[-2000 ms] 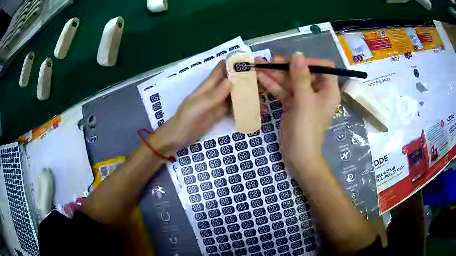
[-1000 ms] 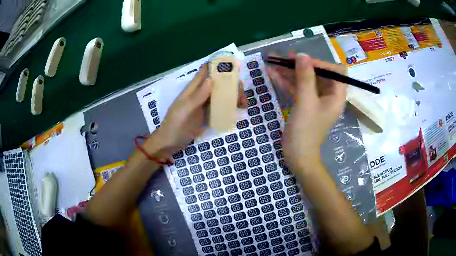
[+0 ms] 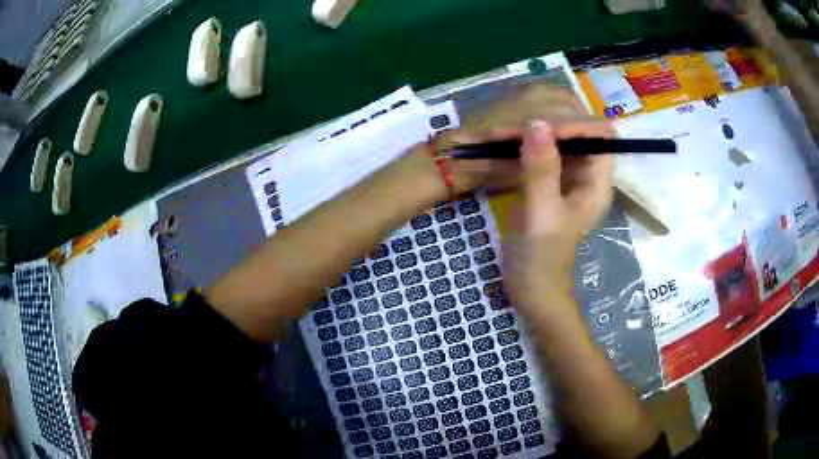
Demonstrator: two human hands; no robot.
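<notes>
My right hand [image 3: 561, 184] holds the black tweezers [image 3: 620, 146] level, tip pointing left. My left hand [image 3: 516, 115] is blurred and reaches across to the right, behind my right hand and the tweezers; its fingers and anything in them are hidden. The label sheet [image 3: 422, 316], with rows of black stickers, lies below both hands. A blank-looking part of a sheet [image 3: 337, 160] shows above my left forearm. A cream housing [image 3: 639, 206] lies just right of my right hand, partly covered by it.
The green conveyor belt [image 3: 296, 94] carries several cream housings, two side by side [image 3: 247, 60]. Another person's arm [image 3: 786, 63] reaches in at the upper right. A printed packaging sheet [image 3: 691, 188] lies right, a second label sheet [image 3: 40, 350] far left.
My left hand has swung right across the sheet, and the housing it held no longer shows in it. Belt housings have shifted, with two now side by side. Another person's arm has appeared.
</notes>
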